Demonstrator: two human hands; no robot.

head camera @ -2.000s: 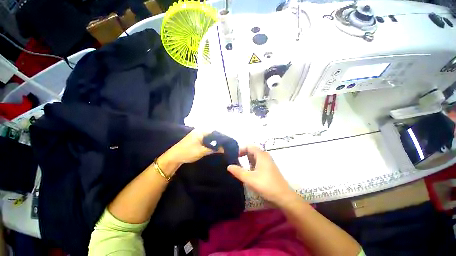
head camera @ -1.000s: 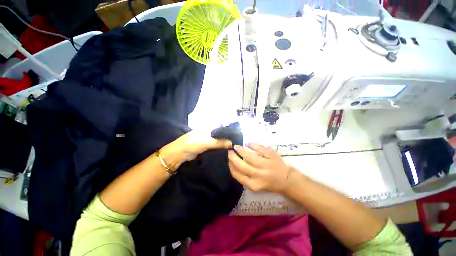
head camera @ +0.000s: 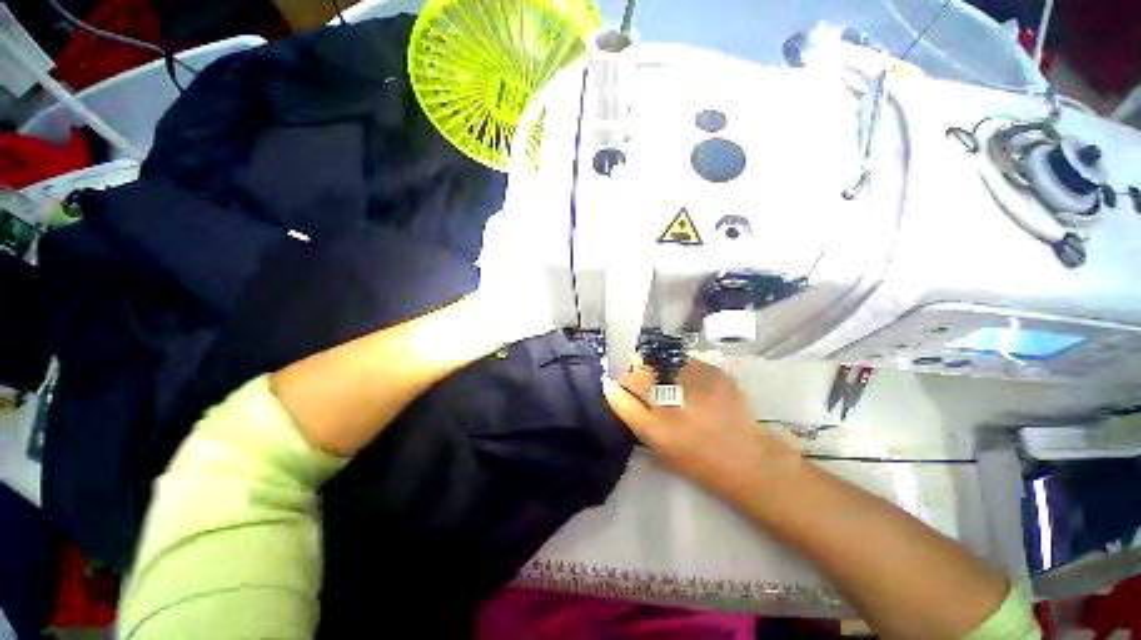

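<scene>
A large dark garment point(head camera: 488, 438) lies left of the needle, its edge under the head of the white sewing machine point(head camera: 776, 163). My left hand point(head camera: 507, 294) lies on the cloth beside the needle area, washed out by bright light; its fingers are hard to make out. My right hand point(head camera: 688, 406) is at the garment's edge, right of the needle, with thumb and fingers on the cloth, partly hidden by the black guide piece with a white ribbed knob point(head camera: 667, 394). The needle tip is not clearly visible.
Red thread snips point(head camera: 850, 389) lie on the bed right of my right hand. A yellow-green fan point(head camera: 494, 75) stands behind the machine head. A dark screen-like rectangle point(head camera: 1089, 506) is at the right. A printed ruler strip point(head camera: 676, 585) runs along the front edge.
Both hands have moved from holding a small dark piece up in front of the machine to the garment edge at the needle area. The view has come closer to the machine head.
</scene>
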